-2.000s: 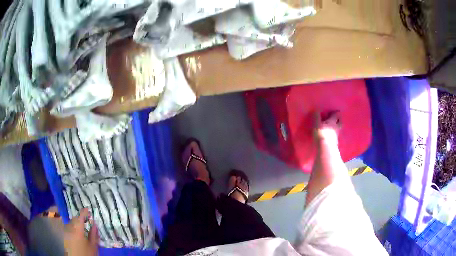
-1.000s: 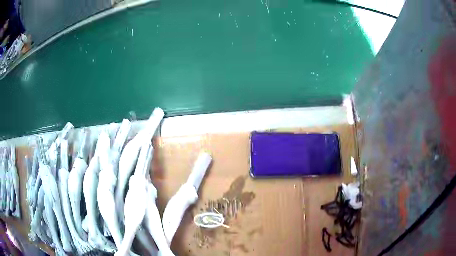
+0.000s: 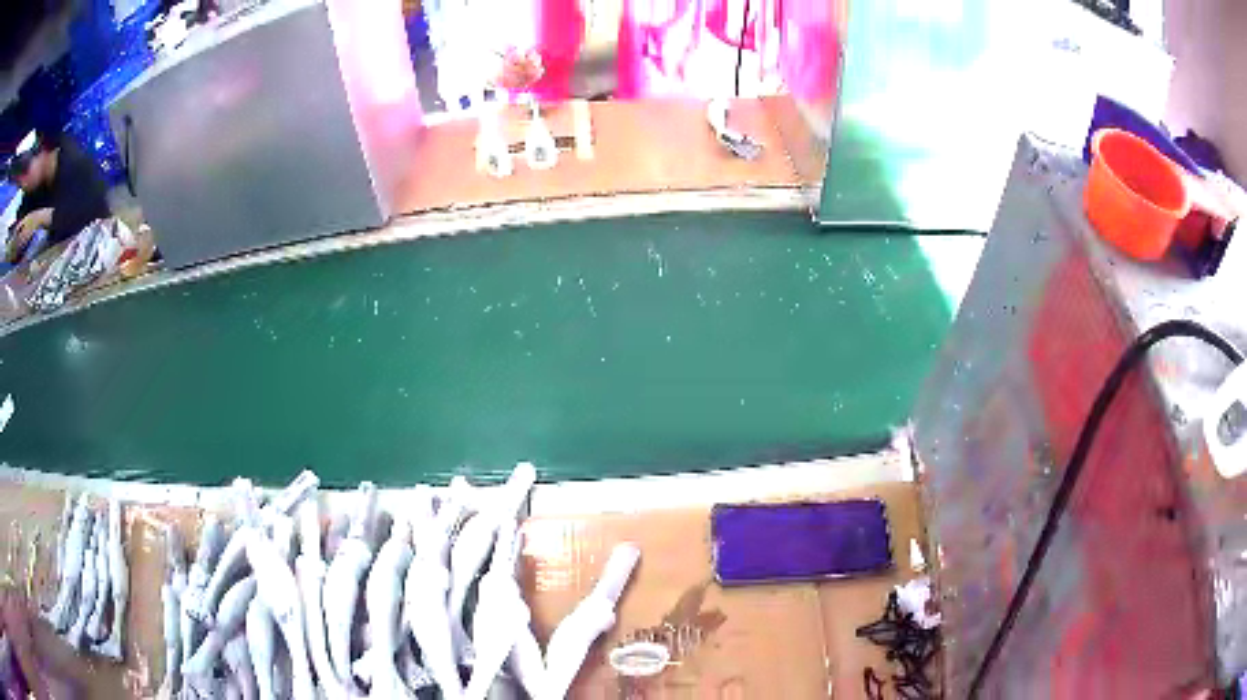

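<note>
Neither of my hands is in the picture. Pale grey-white moulded legs (image 3: 431, 602) lie side by side in a heap along the near left of the bench, their narrow ends towards the green surface and their lower ends cut off by the frame. One leg (image 3: 588, 622) lies tilted at the heap's right. A small white oval dish (image 3: 640, 659) lies right of it on the brown cardboard cover (image 3: 766, 636). Small black strap pieces (image 3: 900, 651) lie in a loose pile at the right, beside a small white item (image 3: 918, 602).
A mobile phone (image 3: 801, 540) lies on the cardboard. Beyond is a long green surface (image 3: 547, 356). A scuffed grey-red panel (image 3: 1080, 451) with a black cable stands right, an orange tub (image 3: 1135, 194) above it. A person (image 3: 62, 192) sits far left near another pile.
The view has lifted from the floor, crate and red stool to the bench, then further up across the green surface. My hand near the crate has left view. The bench things look unchanged since one second ago.
</note>
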